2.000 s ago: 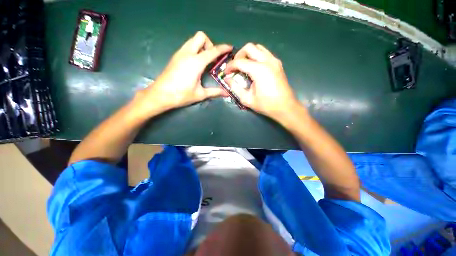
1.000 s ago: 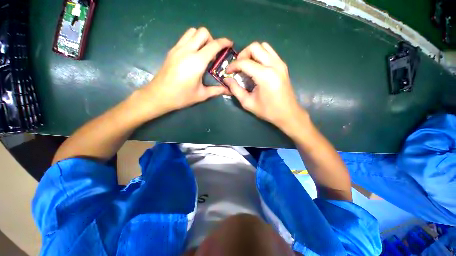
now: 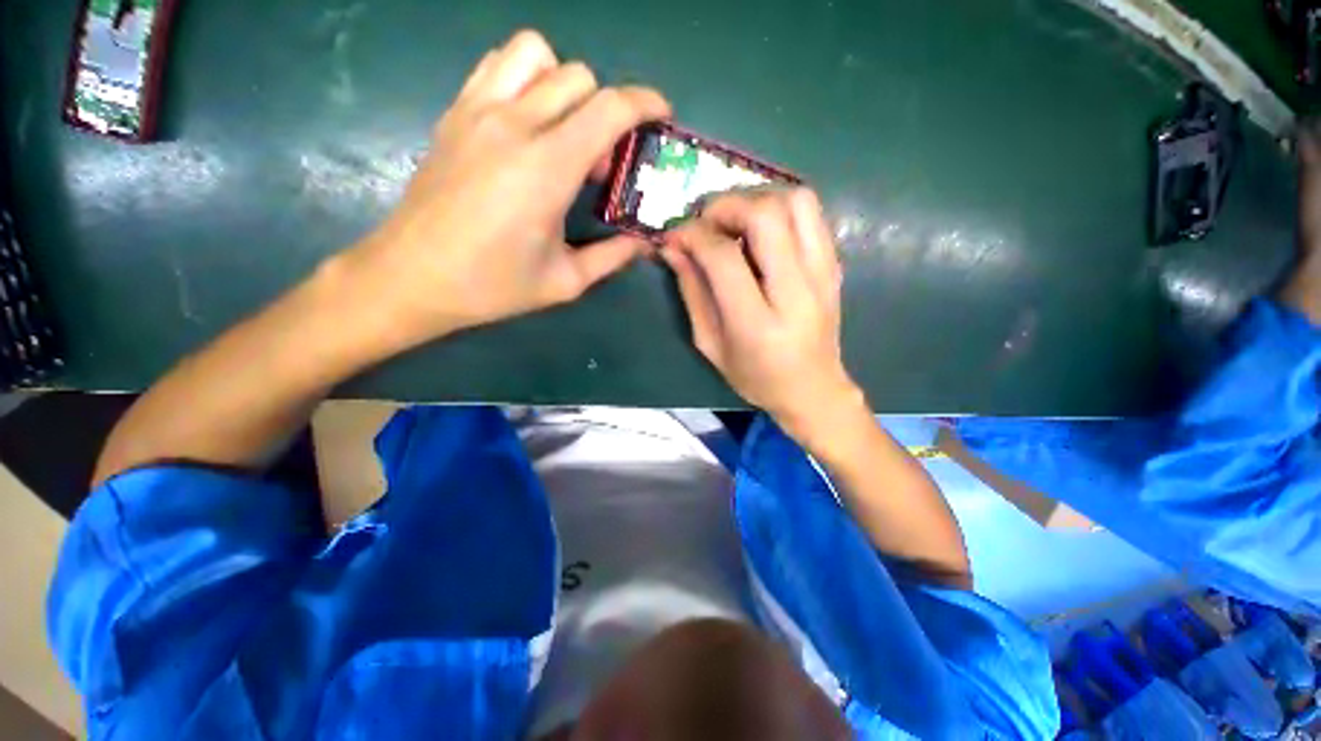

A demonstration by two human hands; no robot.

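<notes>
An open phone body [image 3: 678, 177] with a red rim and a green and white inside is held a little above the bench in front of me. My left hand [image 3: 507, 181] grips its left end between thumb and fingers. My right hand [image 3: 761, 275] is at its lower right side, with fingertips on the edge and the board. The fingers hide part of the phone's right end. Another open phone body [image 3: 116, 65] lies at the far left of the bench. Black housings [image 3: 1188, 177] lie at the right.
The dark green bench [image 3: 927, 290] curves across the view. A pale edge strip [image 3: 1217, 65] runs at the upper right, with the belt beyond. Black tray edges [image 3: 22, 311] show at far left. Another person's blue sleeve [image 3: 1246, 434] and part of a hand are at the right.
The held phone has turned nearer to level and shows more of its inside. My right hand has moved down along it. The view has shifted right. The neighbour's hand has come into view.
</notes>
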